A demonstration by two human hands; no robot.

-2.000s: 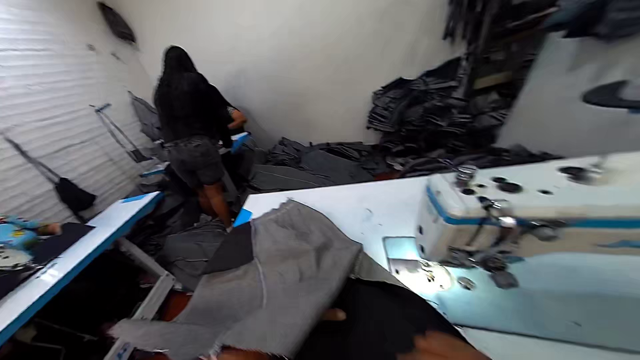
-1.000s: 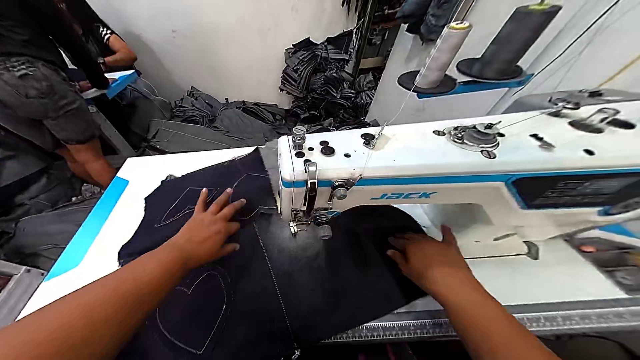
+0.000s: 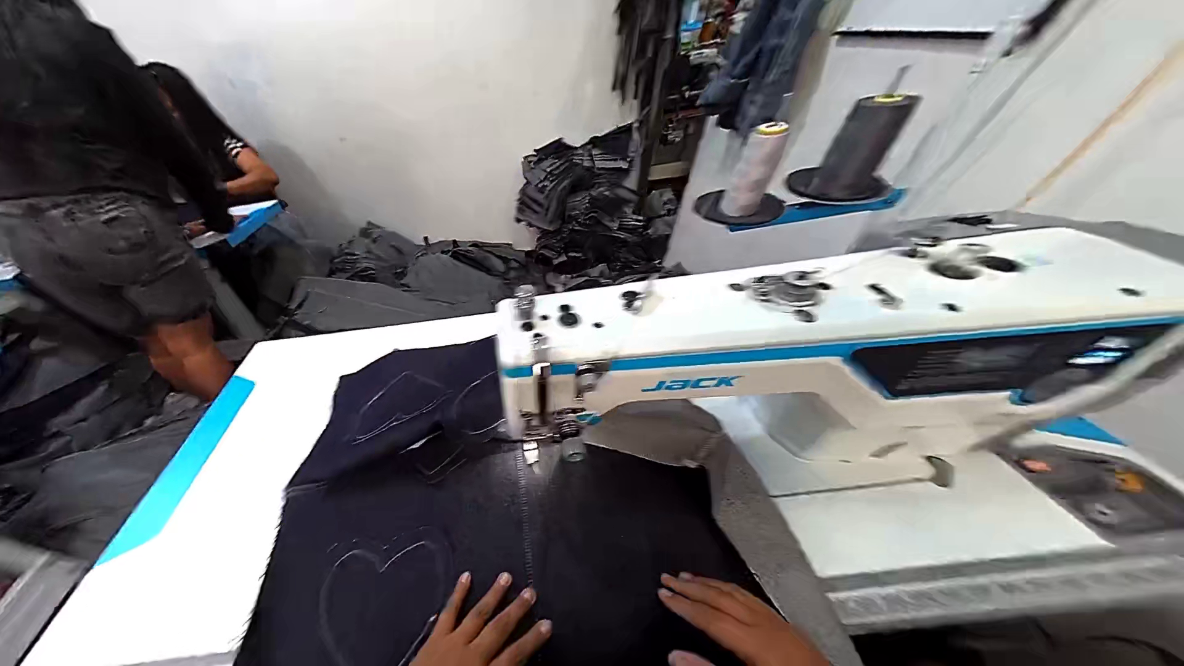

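Observation:
Dark denim fabric point(image 3: 610, 536), with a stitched seam and pale heart outlines, lies spread on the white table of a Jack sewing machine point(image 3: 786, 342). The needle and presser foot point(image 3: 532, 449) stand over the seam; whether the foot is down I cannot tell. My left hand point(image 3: 486, 629) rests with spread fingers on the cloth, just left of the seam's lower part and beside the large heart. On the right part of the cloth lies my right hand point(image 3: 735, 615), palm down and nearly flat. A grey edge of fabric point(image 3: 768, 518) shows beyond it.
Two thread cones point(image 3: 856, 148) stand on a blue-edged shelf behind the machine. At the left, one person point(image 3: 102, 185) stands and another point(image 3: 240, 166) is further back. Piles of dark garments point(image 3: 583, 203) lie by the wall. A tray of small items point(image 3: 1101, 490) sits at the right.
Two seconds ago the fabric was bunched, grey side up, left of the machine; now it lies spread under the needle. Since one second ago, both hands have moved to the cloth's near part.

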